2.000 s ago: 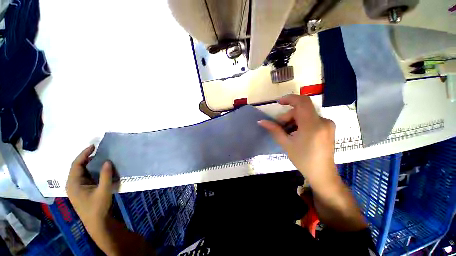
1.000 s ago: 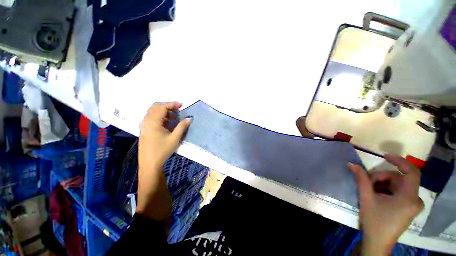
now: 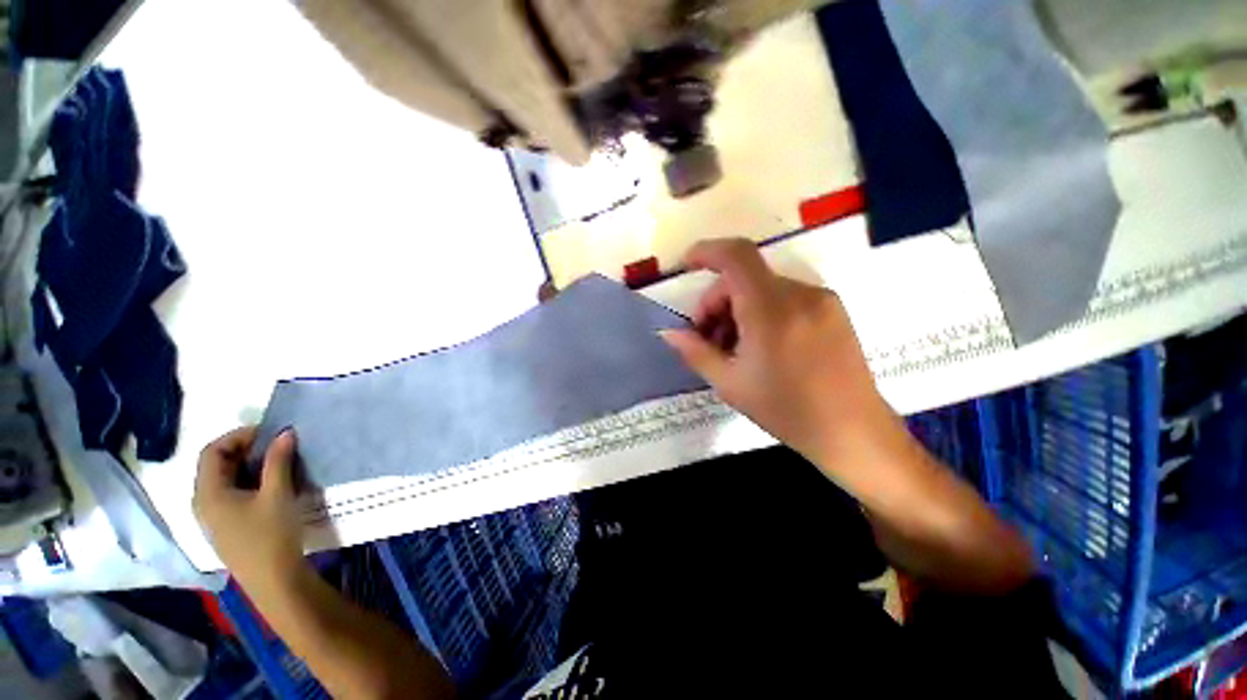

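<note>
A curved grey-blue collar piece (image 3: 465, 390) with angled ends lies along the front edge of the white table, a thin dark line showing on its upper edge. My left hand (image 3: 253, 499) holds its left end between thumb and fingers. My right hand (image 3: 773, 342) pinches its right end near the upper corner. The cream lockstitch machine (image 3: 451, 55) stands above it; its bed (image 3: 588, 244) is just beyond the piece's right part. The needle area is blurred and partly hidden by the head.
Navy pieces (image 3: 110, 274) lie at the left. A navy piece (image 3: 903, 171) and a grey-blue piece (image 3: 1046, 205) lie right of the bed, near a small green and dark tool (image 3: 1162, 89). Red tape (image 3: 832, 207) marks the bed edge. Blue crates (image 3: 1067, 465) stand below.
The view swung left and back again. Both hands keep hold of the two ends of the grey-blue piece, which stays at the table's front edge.
</note>
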